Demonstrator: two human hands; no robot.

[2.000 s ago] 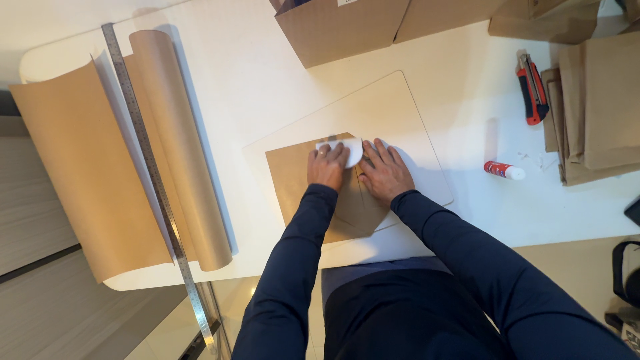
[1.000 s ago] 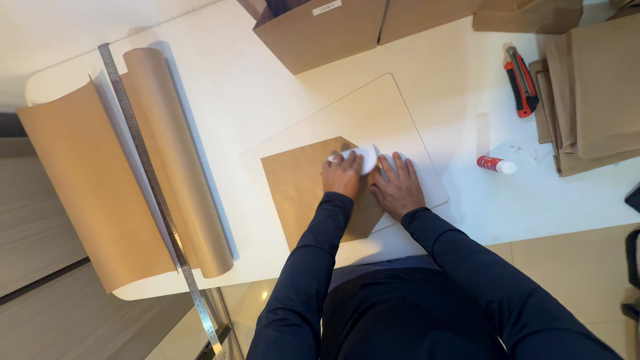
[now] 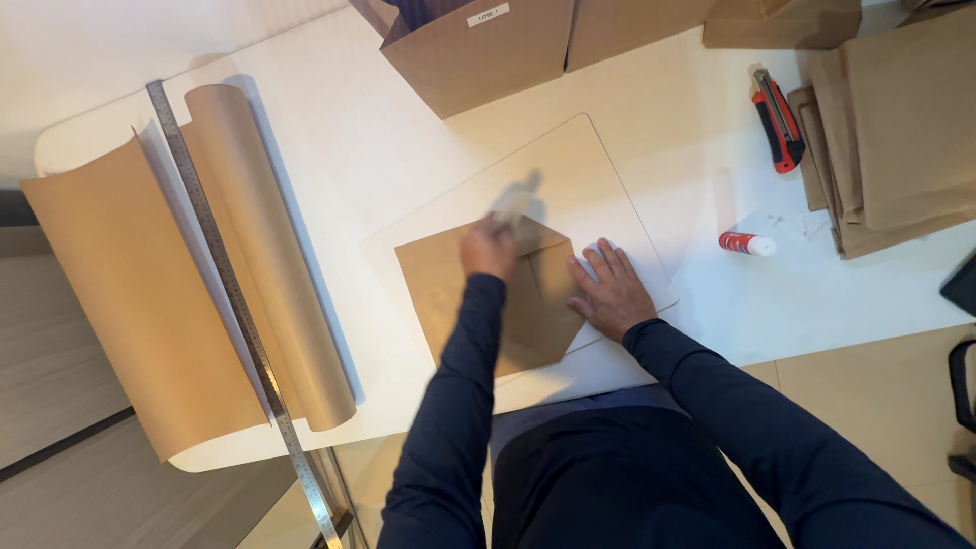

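Observation:
A folded brown kraft paper piece [image 3: 435, 293] with creased flaps at its right end lies on a thin white board [image 3: 564, 164] on the white table. Over its upper edge, my left hand [image 3: 490, 245] grips a pale, motion-blurred object [image 3: 515, 204] whose kind cannot be told. My right hand [image 3: 614, 290] lies palm down with nothing in it, fingertips at the paper's right edge and the palm on the board.
A kraft paper roll [image 3: 259, 252] with its loose sheet [image 3: 145, 305] and a steel ruler [image 3: 221, 263] lie left. Cardboard-brown bags [image 3: 488, 57] stand behind. At right are a red and black utility knife [image 3: 778, 122], a glue stick [image 3: 747, 243] and stacked kraft bags [image 3: 907, 130].
The pale object in my left hand has moved away from beside my right hand, to the left and toward the board's far side. My right hand has shifted onto the paper's right edge.

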